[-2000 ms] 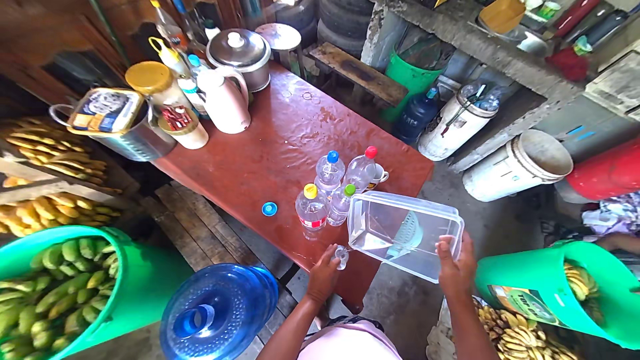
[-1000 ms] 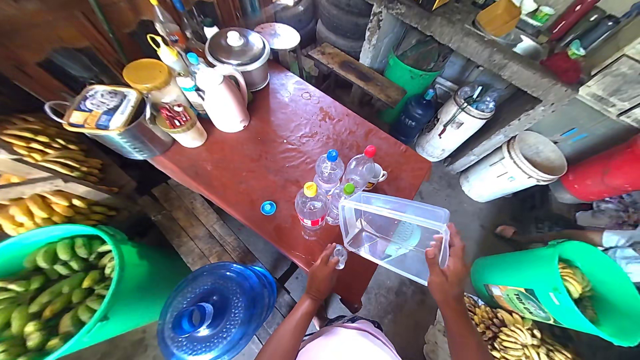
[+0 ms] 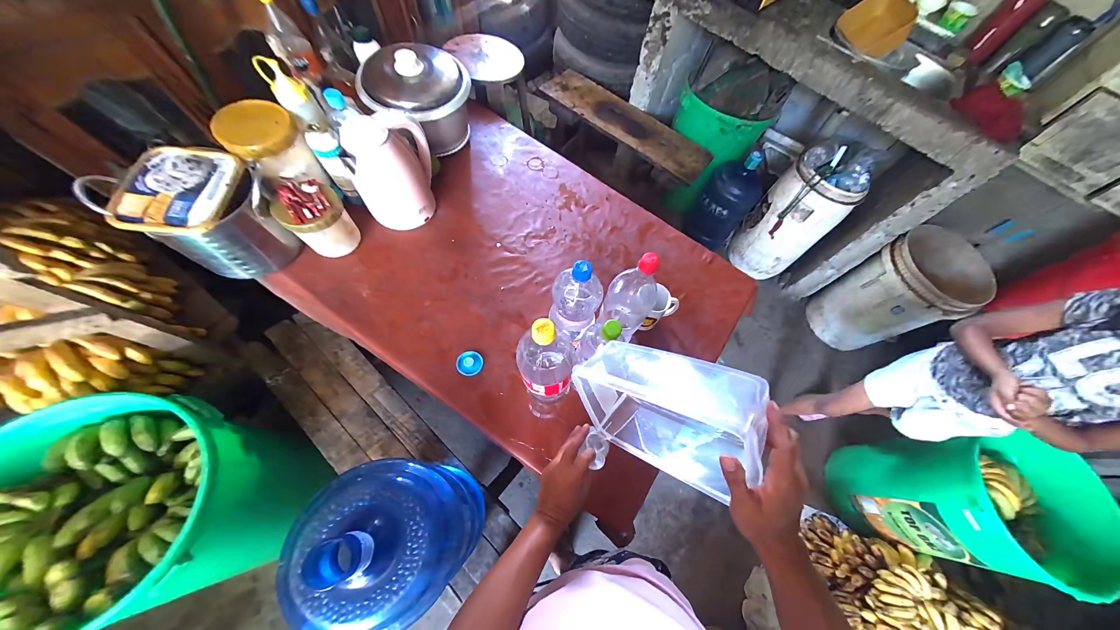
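Note:
My right hand (image 3: 770,477) grips one end of a clear plastic container (image 3: 678,411), which is tilted with its other end over the table corner. In my left hand (image 3: 564,477) is a small clear item (image 3: 597,448), perhaps a bottle's neck or a small cup, against the container's lower corner. Just beyond stand clear plastic bottles with a yellow-capped one (image 3: 544,359), a blue-capped one (image 3: 577,297), a red-capped one (image 3: 632,293) and a green-capped one (image 3: 611,331), the last partly hidden. A white mug (image 3: 658,308) is behind them. A blue cap (image 3: 470,363) lies on the red table (image 3: 420,280).
A large blue water jug (image 3: 385,542) stands at lower left, beside a green tub (image 3: 206,472) of green bananas. Another green tub (image 3: 910,490) is at right, near a seated person (image 3: 1032,376). A pink pitcher (image 3: 389,175) and pots occupy the table's far left.
The container's held end has dropped and tilted downward compared with two seconds ago. More of a person has come into view at right. My left hand stays by the container with the small clear item.

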